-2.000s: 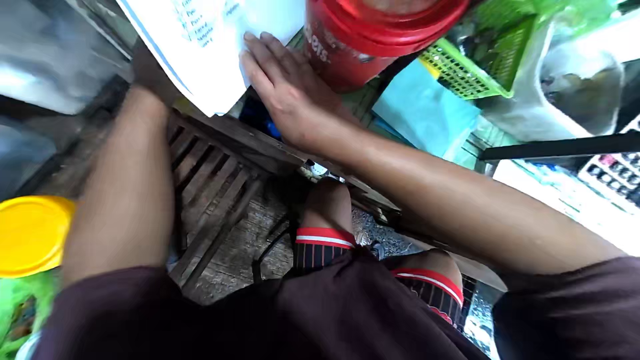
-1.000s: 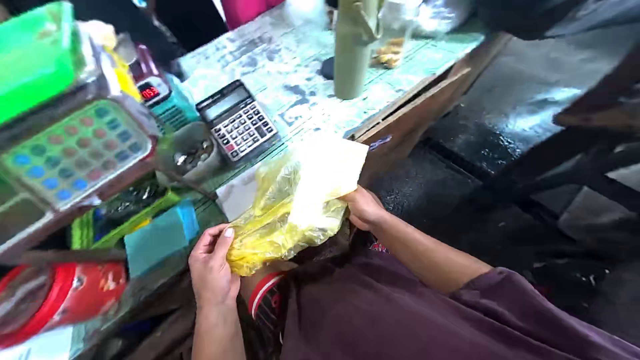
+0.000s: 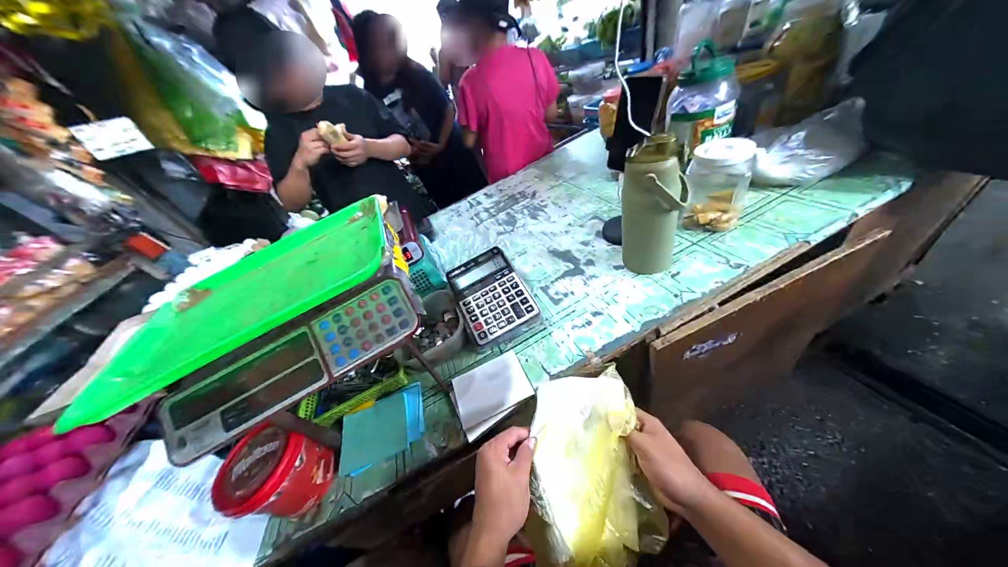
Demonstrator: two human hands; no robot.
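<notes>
Between my two hands, over my lap at the counter's edge, is a yellow plastic bag with something white and flat at its upper part. My left hand pinches the bag's left edge between thumb and fingers. On the right side, my right hand grips the bag near its upper corner, its fingertips partly hidden by the plastic. White paper slips lie on the counter just beyond my left hand, with a desk calculator behind them.
On the counter stand a green tumbler, a lidded jar, a digital scale with a green tray, a red tub and a coin container. A person across it holds something small. Pink eggs sit at left.
The view has swung widely. Two seconds ago my right hand was beside the red tub and printed paper; one second ago both hands held the yellow bag. It now hangs more upright between them.
</notes>
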